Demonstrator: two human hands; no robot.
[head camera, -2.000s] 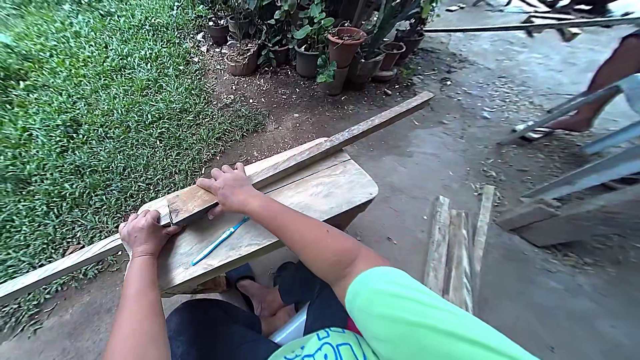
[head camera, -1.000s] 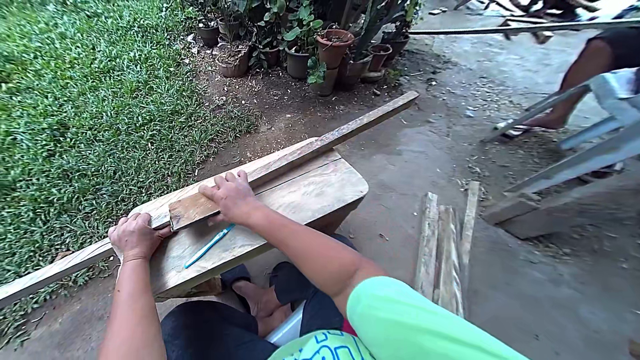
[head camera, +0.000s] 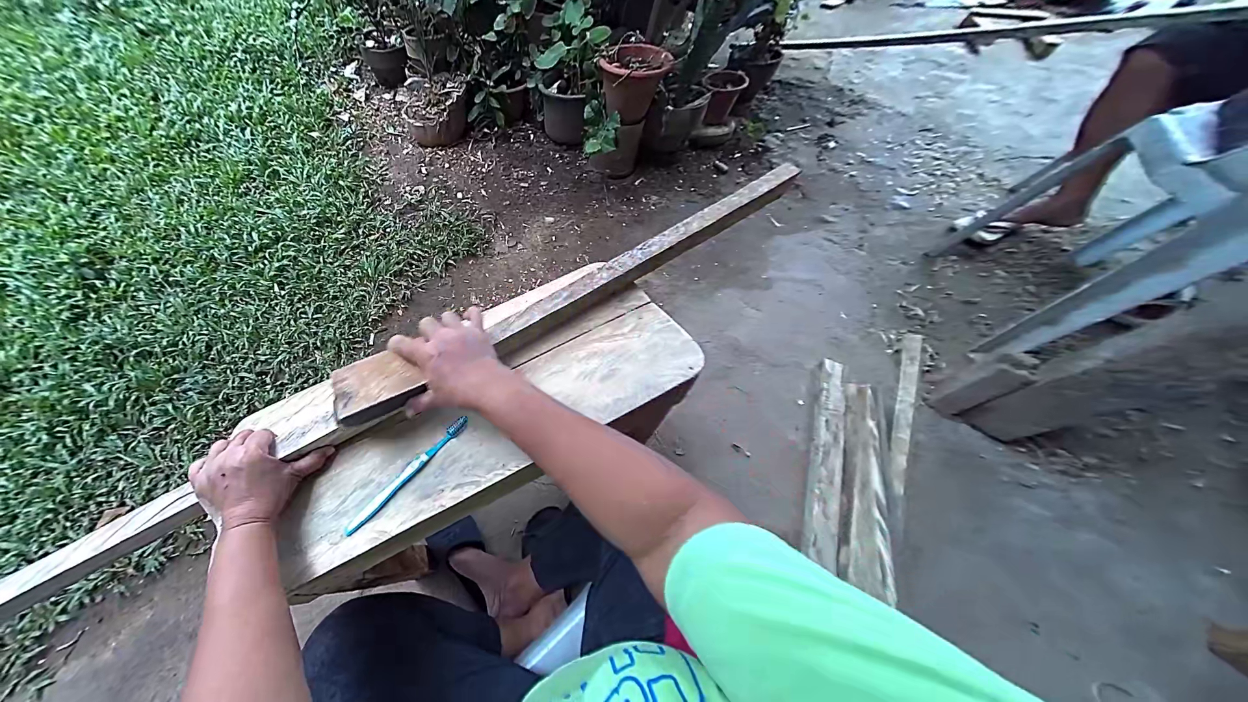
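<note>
A long wooden strip (head camera: 653, 255) lies diagonally across a wooden bench top (head camera: 604, 361), reaching past it at both ends. My left hand (head camera: 252, 476) grips the strip near the bench's left end, thumb on the near side. My right hand (head camera: 453, 361) is closed over a short wooden block (head camera: 372, 388) that rests on the strip, fingers over its top and thumb at its near edge. The block's right part is hidden under that hand. On the bench, nearer to me than the strip, lies a blue and white toothbrush (head camera: 405, 478), bristles toward the right.
Several rough wooden pieces (head camera: 863, 487) lie on the ground to the right. Beyond them stand a grey plastic chair (head camera: 1160, 205) and a person's leg (head camera: 1111, 146). Potted plants (head camera: 634, 83) are past the bench, and grass (head camera: 146, 214) borders its left side.
My left hand, close beside the block one second ago, is now farther left along the strip, with a gap between them. My right hand stays on the block.
</note>
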